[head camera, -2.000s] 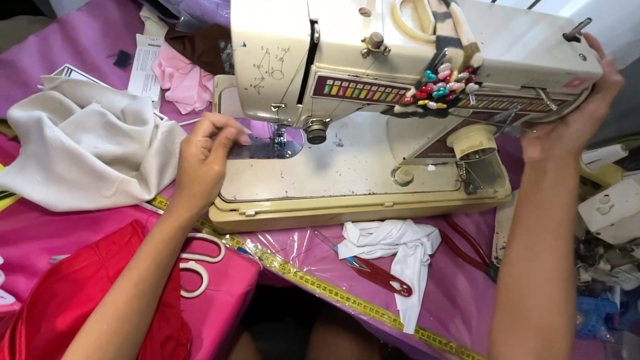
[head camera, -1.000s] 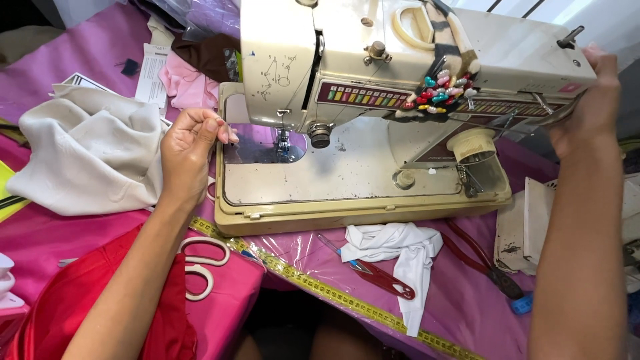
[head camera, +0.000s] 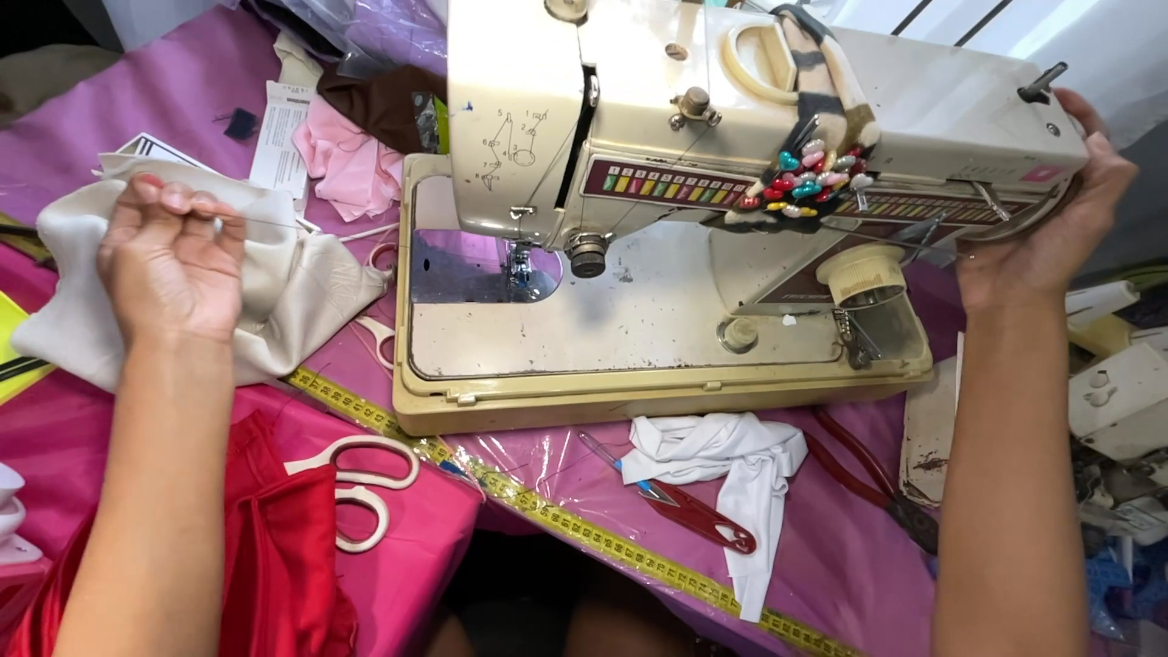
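A cream sewing machine (head camera: 657, 338) stands on the pink-covered table, with a striped pincushion full of coloured pins (head camera: 812, 178) tied round its top arm. My left hand (head camera: 173, 260) is raised left of the machine, over a cream cloth (head camera: 301, 283). Its thumb and fingertips pinch a thin thread (head camera: 260, 221), which runs right toward the needle area. The presser foot (head camera: 522, 265) sits over the metal needle plate. My right hand (head camera: 1040, 201) is at the machine's right end, around the handwheel, which it partly hides.
White-handled scissors (head camera: 365, 479) lie partly under red fabric (head camera: 274, 547). A yellow tape measure (head camera: 584, 529) runs along the table edge. White cloth (head camera: 721, 456), a red seam tool (head camera: 698, 520) and red-handled pliers (head camera: 867, 474) lie in front. Machine parts (head camera: 1122, 401) are at right.
My left hand has moved left, away from the needle area, to above the cream cloth. My right hand stays at the machine's right end.
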